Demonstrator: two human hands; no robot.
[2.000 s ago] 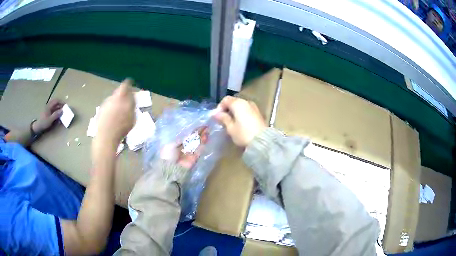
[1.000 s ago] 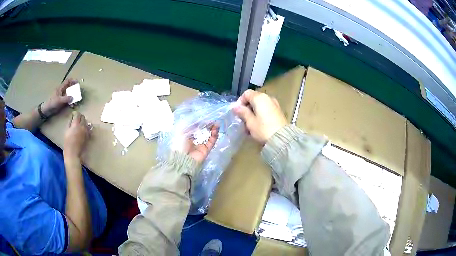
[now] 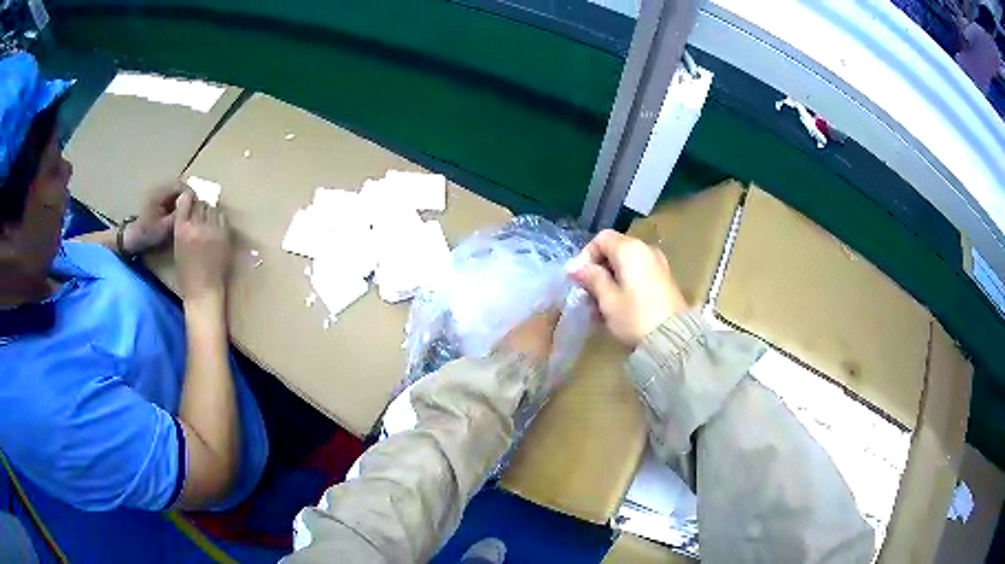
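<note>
A crinkled clear plastic bag [image 3: 474,289] lies between the heap of white squares and the open carton. My right hand [image 3: 633,289] pinches the bag's upper right edge. My left hand [image 3: 533,335] reaches into the bag's mouth, mostly hidden by plastic and my sleeve. What it holds, if anything, cannot be seen. The white square pieces [image 3: 380,234] lie in an overlapping heap on the cardboard sheet [image 3: 287,320], left of the bag. A few tiny white bits [image 3: 311,299] lie near the heap.
The open carton [image 3: 821,303] with white contents stands at right, flaps raised. A co-worker in blue [image 3: 99,375] sits at left, both hands at a white piece [image 3: 204,190]. A grey upright post [image 3: 639,110] rises behind the bag. The green bench [image 3: 441,99] runs behind.
My left hand, earlier palm up with small white bits visible, has gone deeper into the bag and turned out of sight. My right hand keeps the bag's edge. The co-worker's hands have come together.
</note>
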